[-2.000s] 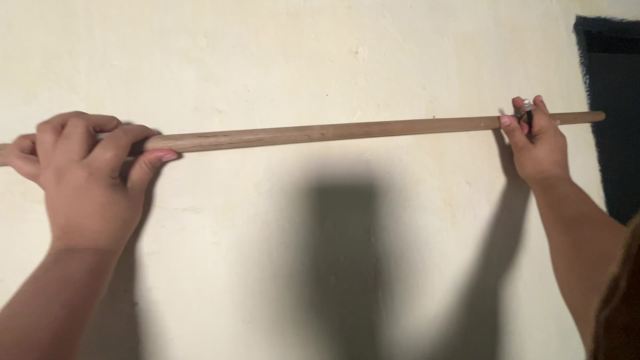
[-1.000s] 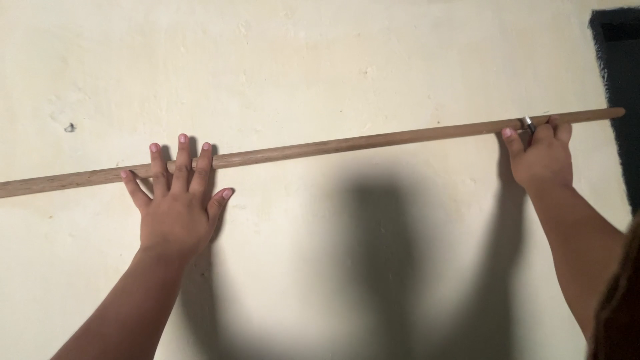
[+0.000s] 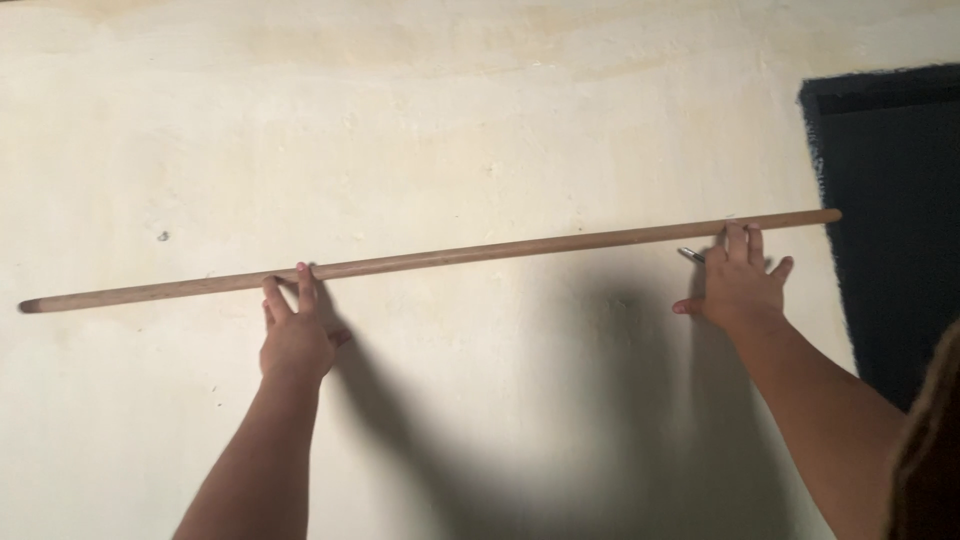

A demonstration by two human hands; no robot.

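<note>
A long round wooden rod (image 3: 480, 253) lies against a pale wall, tilted with its right end higher. My left hand (image 3: 295, 341) holds it to the wall with its fingertips, left of the rod's middle; the thumb points right, off the rod. Near the rod's right end, my right hand (image 3: 742, 292) presses it with spread fingers, the thumb lower down on the wall. The metallic tip of a slim pen-like tool (image 3: 691, 255) sticks out on the left side of my right hand; the rest of it is hidden.
The pale painted wall (image 3: 480, 135) fills most of the view. At the right is a dark, rough-edged painted area or recess (image 3: 892, 225), which the rod's right end overlaps. A small mark or hole (image 3: 163, 236) shows above the rod's left part. Shadows fall below the rod.
My left hand has gone from wrapping around the rod to pressing it with its fingertips. The fingers of my right hand have spread, with its thumb now below the rod. The rod's left end has come into view.
</note>
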